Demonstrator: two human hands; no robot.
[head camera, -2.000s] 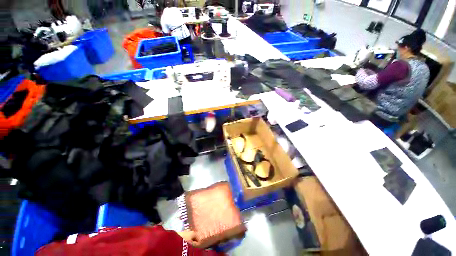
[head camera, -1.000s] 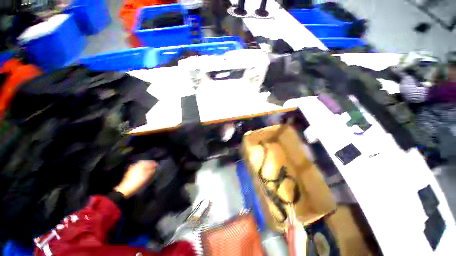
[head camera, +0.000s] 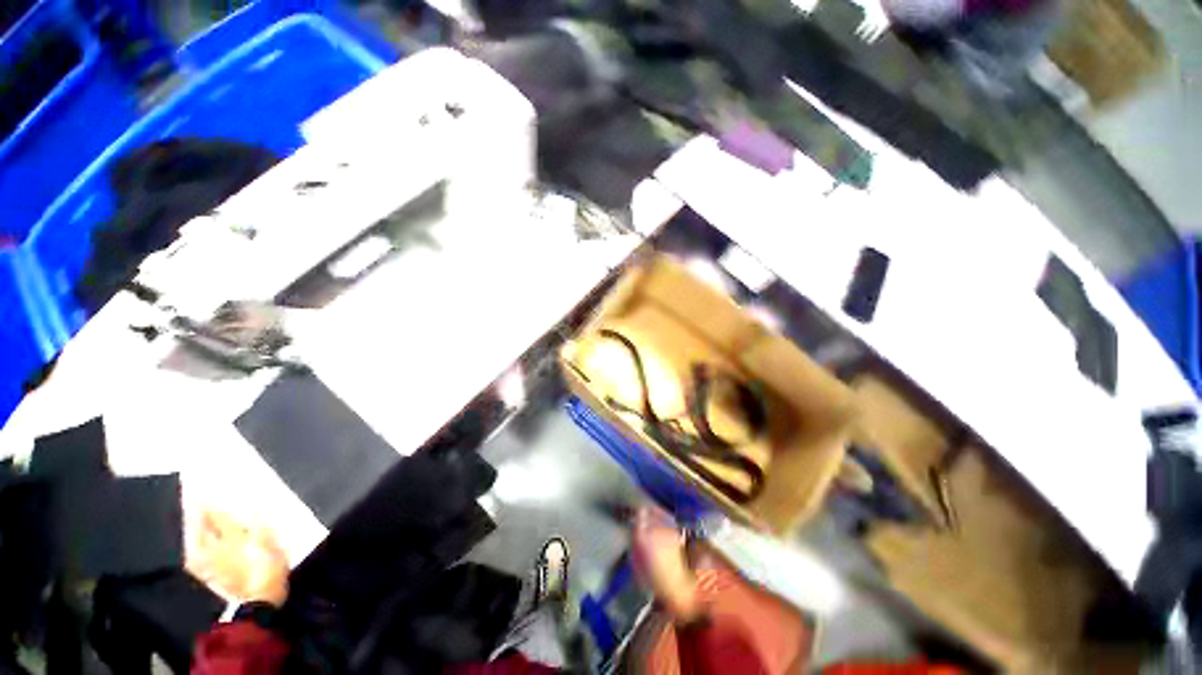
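My left hand (head camera: 237, 557), bare and blurred, is over the white sewing table (head camera: 455, 369) at the lower left, beside dark cut panels (head camera: 143, 521). I cannot tell whether its fingers hold anything. A single dark panel (head camera: 320, 442) lies at the table edge to its right. More black cloth (head camera: 402, 528) hangs below the edge. My right hand (head camera: 662, 564) is blurred, low in the centre, in front of the reddish-orange stool (head camera: 751, 620); its grip cannot be made out. The white sewing machine (head camera: 356, 211) stands behind the panels.
A cardboard carton (head camera: 798, 382) with dark strips inside stands between the tables. Blue bins (head camera: 297, 59) are at the upper left. The right-hand white table (head camera: 962, 343) bears a small dark rectangle (head camera: 865, 284) and camouflage cloth (head camera: 1081, 323). A shoe (head camera: 554, 570) shows on the floor.
The view has turned and come closer to the sewing table. My left hand has moved from the black heap to the table edge. My right hand now shows over the stool.
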